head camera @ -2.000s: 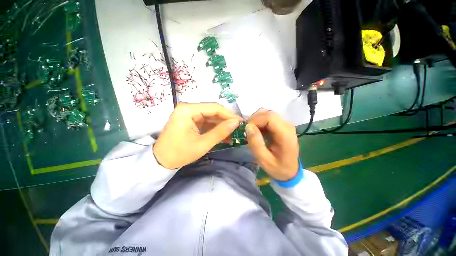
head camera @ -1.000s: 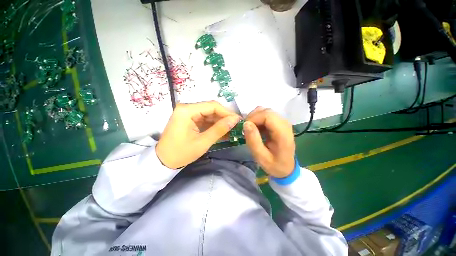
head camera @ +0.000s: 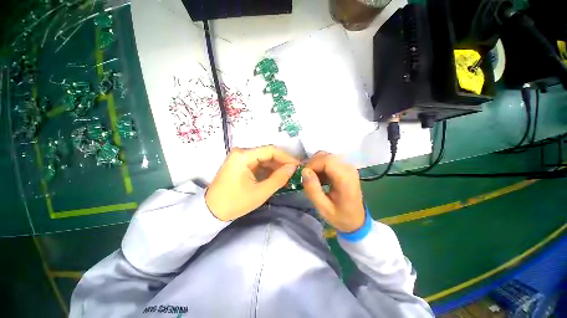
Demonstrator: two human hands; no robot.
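Note:
My left hand (head camera: 250, 183) and my right hand (head camera: 336, 189), the one with a blue wrist band (head camera: 357, 230), meet at the near edge of the white sheet. Their fingertips pinch at a small green circuit board (head camera: 296, 179) between them. The fingers hide much of it, and any wire at the fingertips is too small to make out. A slanting column of green circuit boards (head camera: 279, 99) lies on the white work pad (head camera: 329, 81) just beyond my hands. Thin red and dark lead wires (head camera: 202, 112) lie scattered to the left of the column.
A black power cable (head camera: 215, 74) crosses the white sheet. At right stands the black soldering station (head camera: 404, 68) with a yellow sponge (head camera: 469, 70) and cords. A round tin (head camera: 357, 12) and a black box (head camera: 236, 7) are at the far edge. Batches of boards (head camera: 93, 140) lie at left.
The view has shifted, so the bench items sit slightly lower and more of the black box and round tin shows. My hands keep nearly the same pinching pose around the board.

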